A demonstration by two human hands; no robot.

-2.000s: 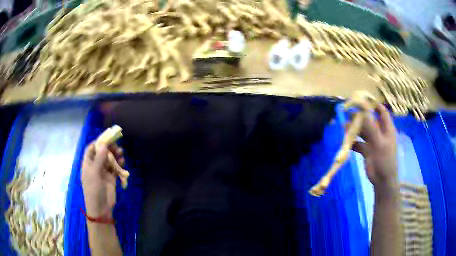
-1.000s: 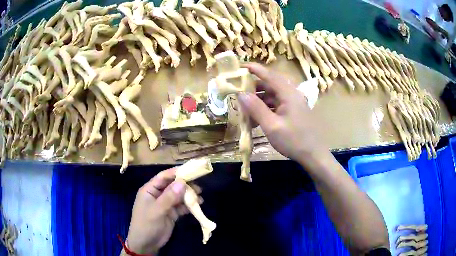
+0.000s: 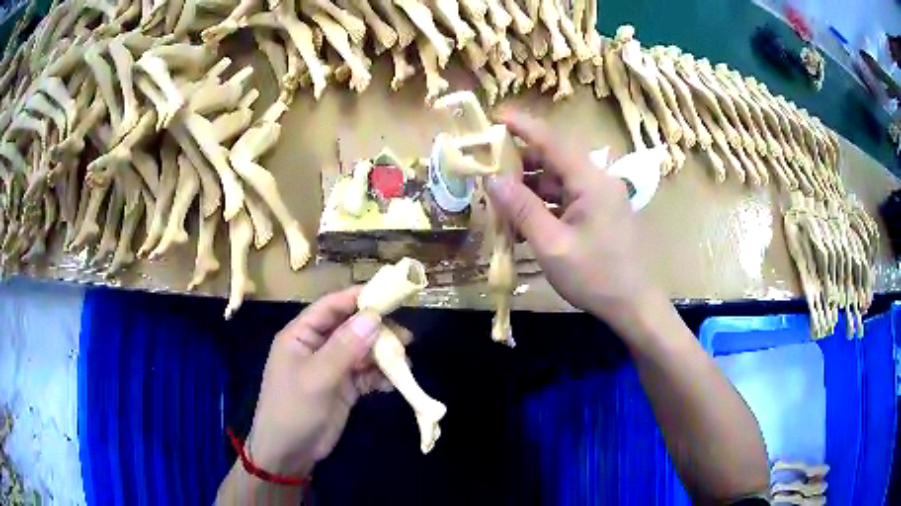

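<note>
My left hand [image 3: 326, 371] holds a beige leg [image 3: 397, 371] by its thigh, its open hip end up and the bare foot hanging down to the right. My right hand [image 3: 583, 222] holds a beige hip piece with a leg [image 3: 501, 267] hanging from it, over the bench beside the small box. The squared hollow of the hip piece [image 3: 476, 143] faces left, close to the white oval cap [image 3: 451, 178]. I cannot tell whether they touch. The yellowish box [image 3: 385, 212] with a red spot stands to the left of the cap.
A large loose leg pile [image 3: 148, 128] covers the bench's left and back. Overlapping leg pairs [image 3: 711, 119] lie in rows at right. A white bottle [image 3: 640, 173] is partly behind my right hand. Blue bins [image 3: 761, 331] stand below the bench edge at both sides; the right one holds legs.
Both hands were apart at first, then came together at the middle. Since the last earlier frame, my left hand with its leg is slightly higher, and the bench view has shifted a little.
</note>
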